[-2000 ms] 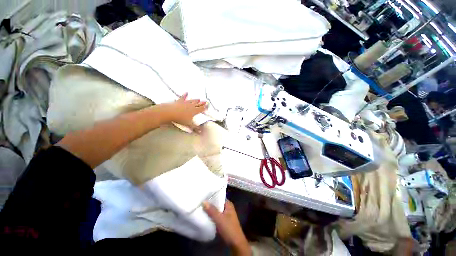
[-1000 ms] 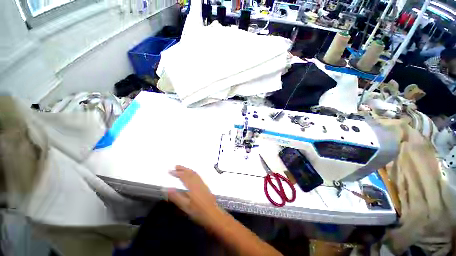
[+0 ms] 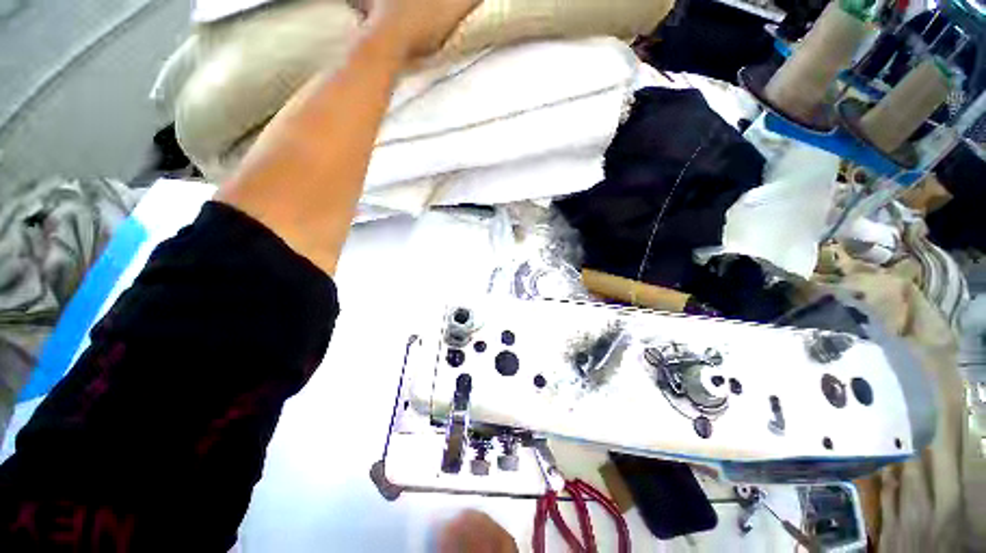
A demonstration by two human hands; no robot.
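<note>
My left hand [image 3: 416, 19], at the end of a black-sleeved arm, is on a beige fabric panel [image 3: 260, 81] at the top edge. Its fingers are partly cut off, so its grip is unclear. The beige panel lies over a stack of white panels [image 3: 497, 124] behind the machine. Only a blurred part of my right hand [image 3: 476, 534] shows at the bottom edge, left of the red-handled scissors [image 3: 578, 518]; its fingers cannot be made out. The sewing machine head [image 3: 670, 378] is seen from above, with no fabric visible at its needle end.
A black phone [image 3: 665, 497] lies right of the scissors. Behind the machine are dark cloth [image 3: 670, 184] and thread cones [image 3: 816, 65]. Beige fabric hangs at the right. A striped fabric heap [image 3: 65, 243] is beyond the table's blue-marked left end [image 3: 81, 302].
The view has moved in over the machine. The beige panel has gone from the left side onto the white stack, with my left hand on it. My right hand has dropped to the bottom edge.
</note>
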